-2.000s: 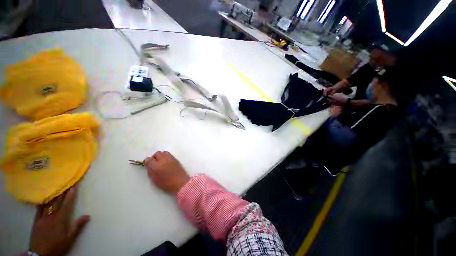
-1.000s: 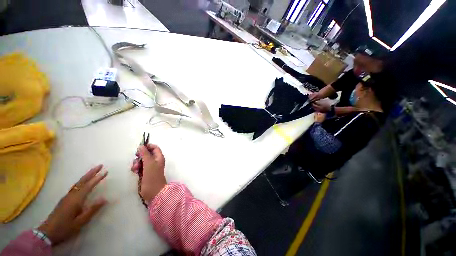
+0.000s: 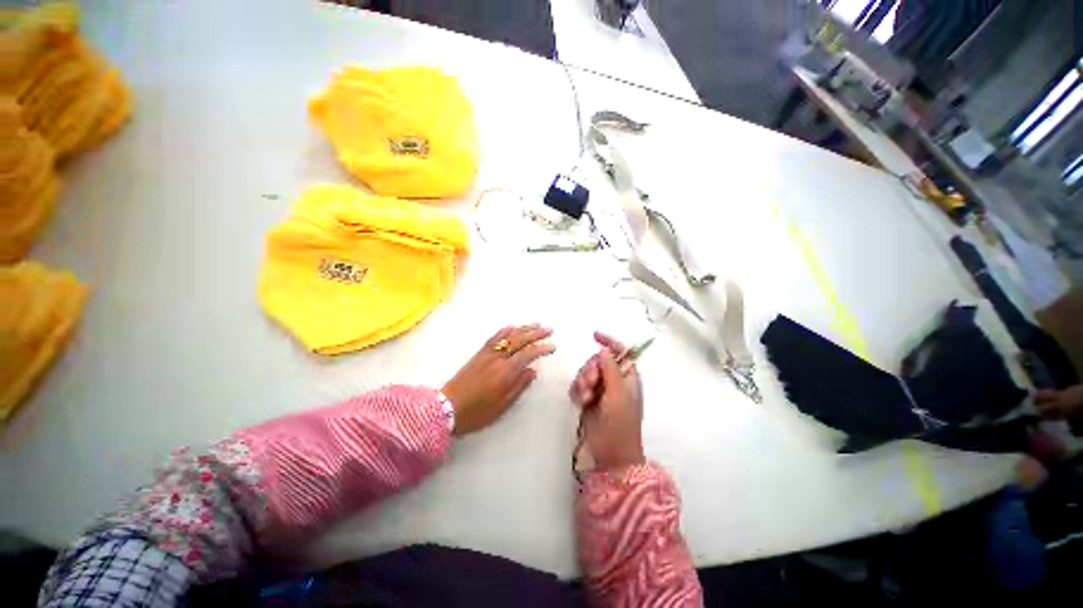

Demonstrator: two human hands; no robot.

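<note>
My right hand (image 3: 610,401) holds a small slim metal tool (image 3: 638,349), its tip pointing up and to the right, with a dark cord hanging below the hand. My left hand (image 3: 496,378) is empty, fingers apart, over the white table to its left, with a ring on one finger. Two yellow fabric pieces lie beyond my left hand: the nearer one (image 3: 392,303) has a folded upper edge and a label (image 3: 343,272); the farther one (image 3: 416,107) has a similar label (image 3: 409,146). Neither hand touches them.
Stacks of yellow pieces (image 3: 59,107) stand at the left. A white box with a black block (image 3: 567,196) and thin cords lies beyond my hands. A beige webbing strap (image 3: 635,220) lies right of it. Black fabric (image 3: 837,375) and a person's hand (image 3: 1056,401) are at the right.
The view has swung left, bringing both yellow pieces and the stacks into view. My right hand still holds the tool, its tip now tilted more to the right. My left hand's fingers have drawn closer together.
</note>
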